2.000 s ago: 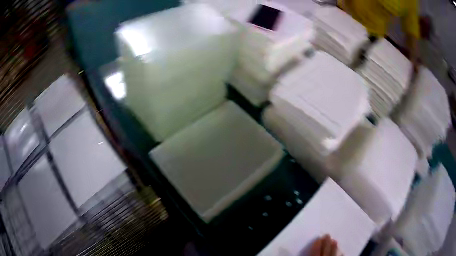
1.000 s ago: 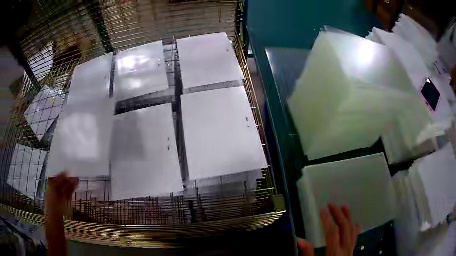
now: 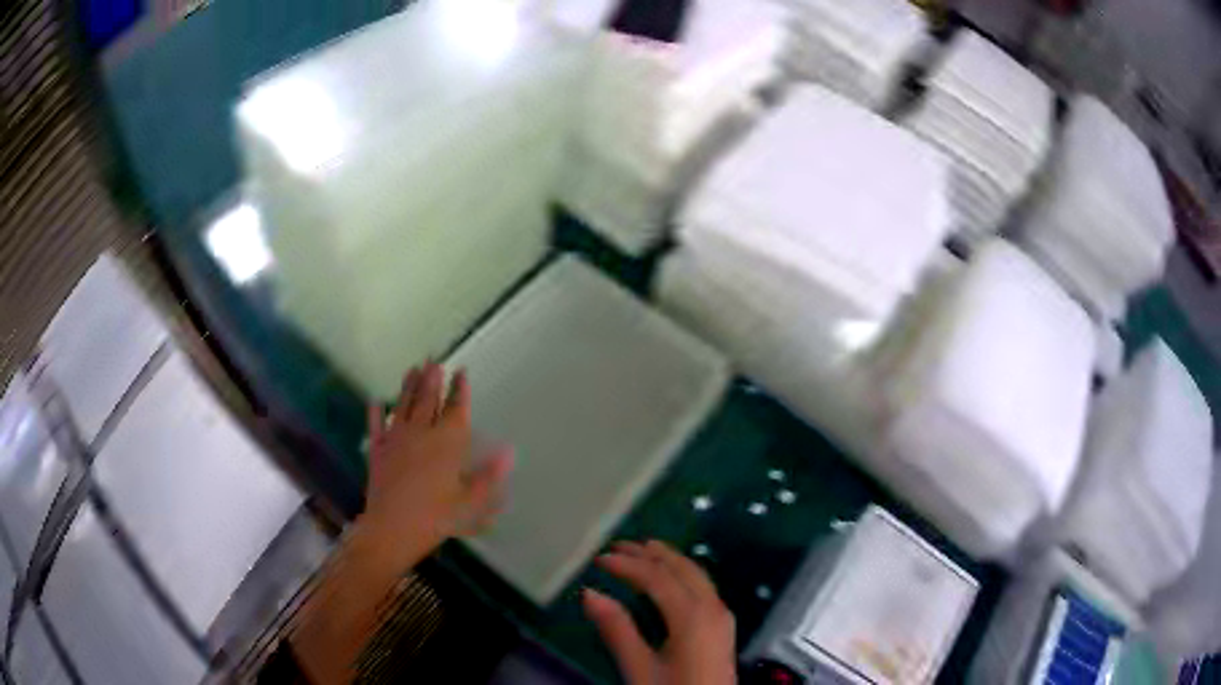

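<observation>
A low stack of grey-green glass sheets lies on the dark green bench top, in front of a tall shiny pale green stack. My left hand is bare, with fingers spread, over the left edge of the low stack. Whether it touches the top sheet is not clear. My right hand is bare, with fingers apart, just off the near right side of the low stack. I see nothing held in either hand. The picture is somewhat blurred.
A tall pale green stack stands behind. White sheet stacks fill the back and right. A low square stand with a stained top sits at right, blue cells beyond it. White panels lie on a wire rack at lower left.
The view has swung from the wire rack back to the bench. My left hand has moved from the rack to the glass stack. My right hand is now beside the stack instead of over it.
</observation>
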